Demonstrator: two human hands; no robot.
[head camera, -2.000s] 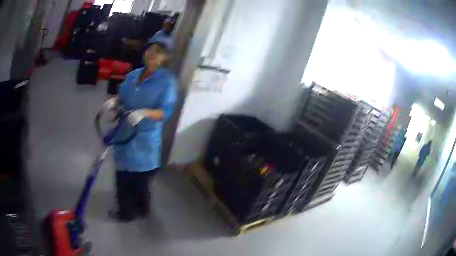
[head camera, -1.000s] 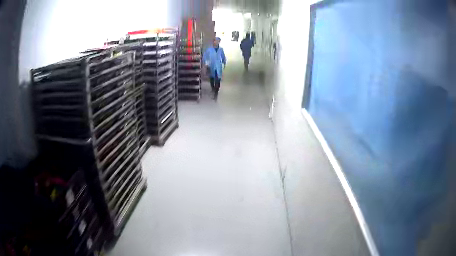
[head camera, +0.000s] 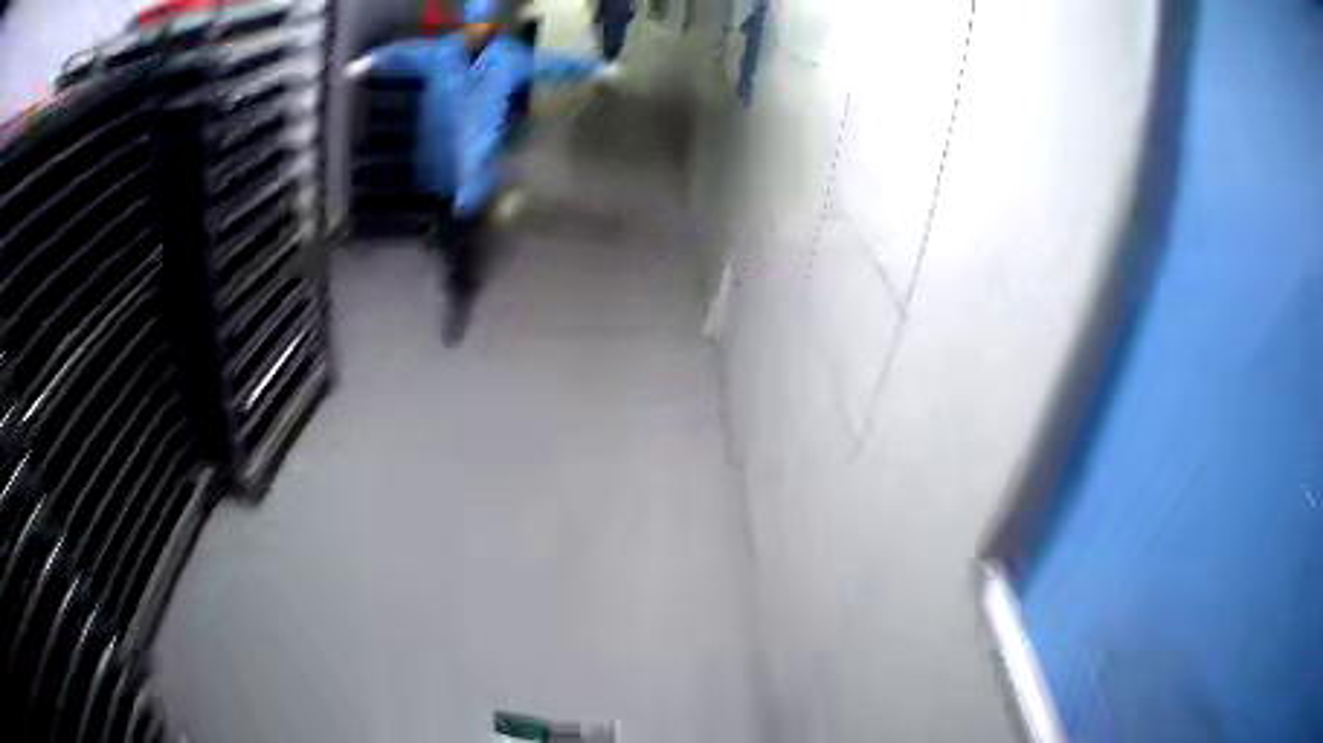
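Observation:
No hand of mine is clearly in view. A small green and pale thing shows at the bottom edge, cut off and blurred; I cannot tell what it is or whether a hand holds it. Nearest in front of me, tall dark racks with many horizontal shelves stand along the left side. The picture is blurred.
A person in a blue coat is ahead on the left of the grey corridor floor, arms spread out. A white wall and a large blue panel run along the right. Dark figures, cut off, show at the top.
The view has moved down the corridor past the stacked bins and tilted downward. The person in blue is nearer and larger. The small green and pale thing has appeared at the bottom edge.

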